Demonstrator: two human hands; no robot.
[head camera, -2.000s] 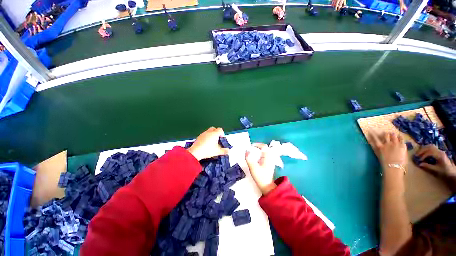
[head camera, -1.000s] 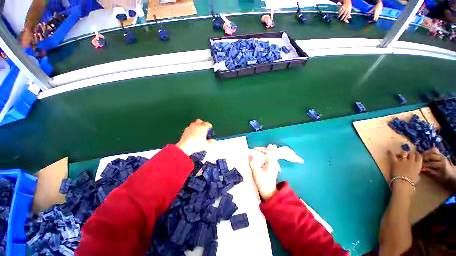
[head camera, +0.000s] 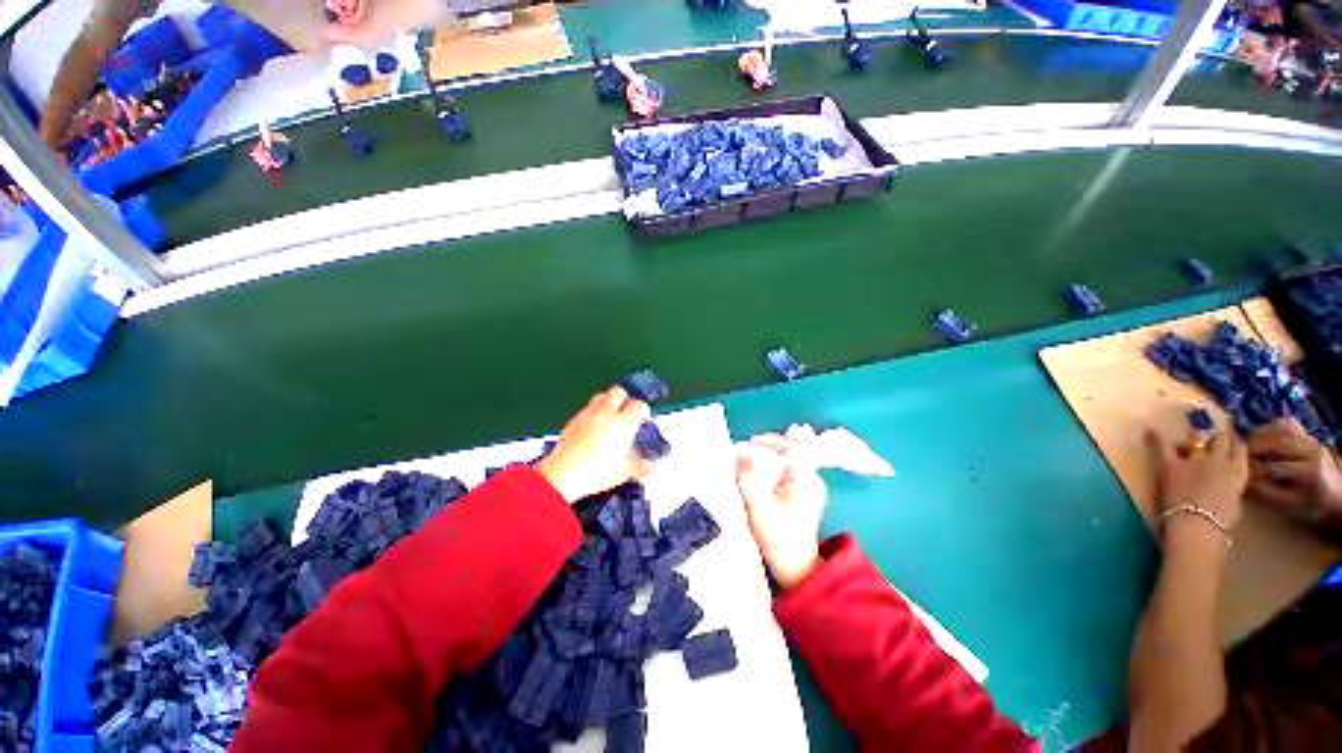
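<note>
My left hand (head camera: 596, 444), in a red sleeve, is at the top of the white sheet (head camera: 721, 552), with a dark toy part (head camera: 651, 440) at its fingertips. Another dark part (head camera: 645, 386) lies on the belt edge just beyond it. My right hand (head camera: 783, 500) is at the sheet's right edge with its fingers pinched together; a small white item seems to be at the fingertips, hard to make out. A heap of dark parts (head camera: 567, 647) lies on the sheet below my left forearm. A single part (head camera: 709, 653) lies to its right.
A blue bin (head camera: 77, 633) and cardboard piece (head camera: 165, 566) are at left. Crumpled white tissue (head camera: 854, 453) lies beside my right hand. A black tray (head camera: 758, 155) of parts stands beyond the near belt (head camera: 486, 316). Another person's hands work over a cardboard mat (head camera: 1126, 419) at right.
My left hand was at the belt edge with a part and is now slightly nearer, with a part at its fingertips. A part now lies on the belt edge there. Belt parts have shifted right.
</note>
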